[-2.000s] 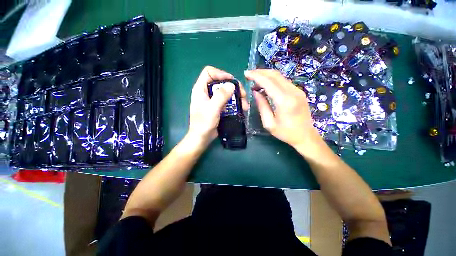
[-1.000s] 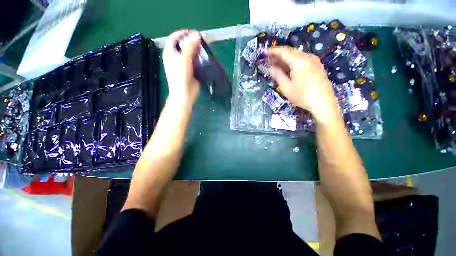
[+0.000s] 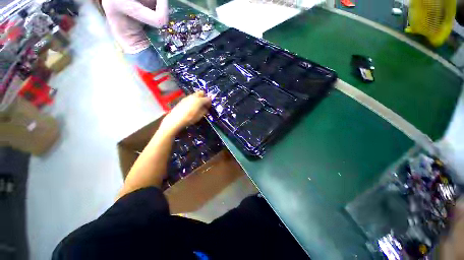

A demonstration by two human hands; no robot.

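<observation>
The black shiny blister tray (image 3: 254, 86) lies on the green bench, with rectangular pockets under glossy reflections. My left hand (image 3: 189, 109) is at its near left edge, with the fingers curled over the rim and closed on it. A black housing with a pale part inside (image 3: 365, 69) lies on the far green strip beyond the pale rail. A blurred, skin-coloured patch, probably my right hand (image 3: 454, 236), is cut off at the lower right edge beside the heap of wired boards (image 3: 430, 188) on clear plastic. Its fingers are not visible.
An open cardboard box (image 3: 203, 185) holding black trays stands below the bench edge. Another heap of boards (image 3: 185, 33) lies past the tray, near a person in a pink top (image 3: 129, 23). A red stool (image 3: 160, 89) stands on the floor. Something yellow (image 3: 431, 20) is at upper right.
The view has swung left. My left hand has let go of the black housing and moved to the tray's edge. A housing now shows beyond the rail. My right hand is almost out of view.
</observation>
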